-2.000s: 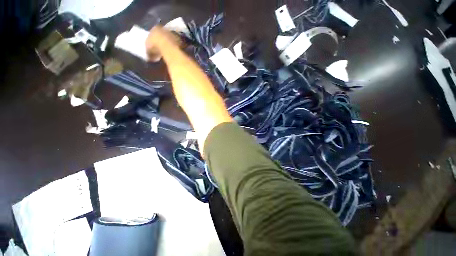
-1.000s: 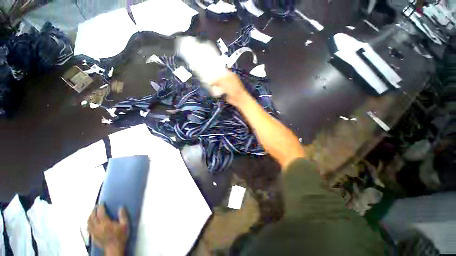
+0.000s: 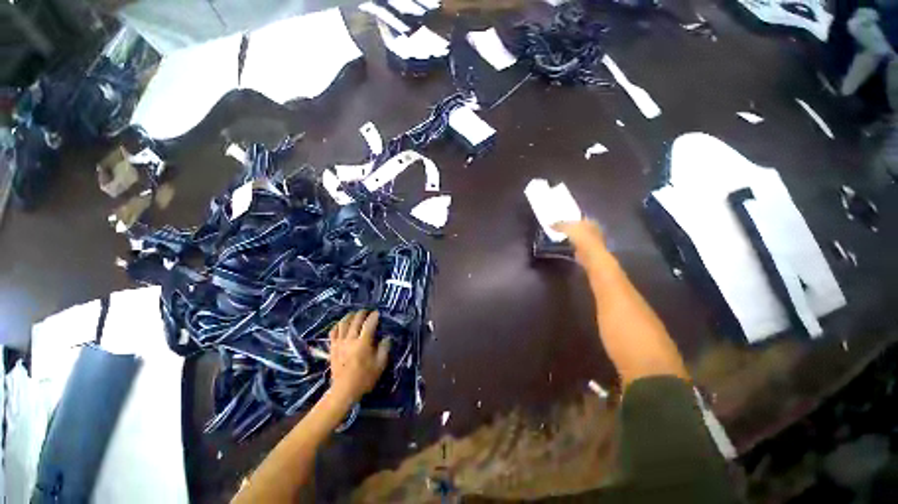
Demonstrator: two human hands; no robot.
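Observation:
A tangled heap of navy and white-striped fabric offcuts [image 3: 286,266] lies left of centre on the dark table. My left hand [image 3: 356,354] rests on its near right part, fingers bent onto the strips; whether they grip any is hidden. My right hand [image 3: 579,236], arm stretched forward, holds the near end of a small dark stack with white paper on top [image 3: 553,205], right of the heap. Curved paper strips [image 3: 404,169] lie at the heap's far edge. A blue-grey rolled bundle [image 3: 87,423] lies on white-papered panels [image 3: 158,394] at the lower left.
Paper-topped panels [image 3: 734,236] with a narrow dark strip lie at the right. More papered panels [image 3: 300,54] lie at the far left. A second offcut tangle [image 3: 561,44], small papered pieces [image 3: 473,126] and a small brown box [image 3: 118,172] lie beyond. The worn table edge [image 3: 512,443] is nearest me.
The view has shifted right. My left hand has left the rolled bundle and is on the heap. My right hand has moved from the heap's far side to the right, with white-topped pieces.

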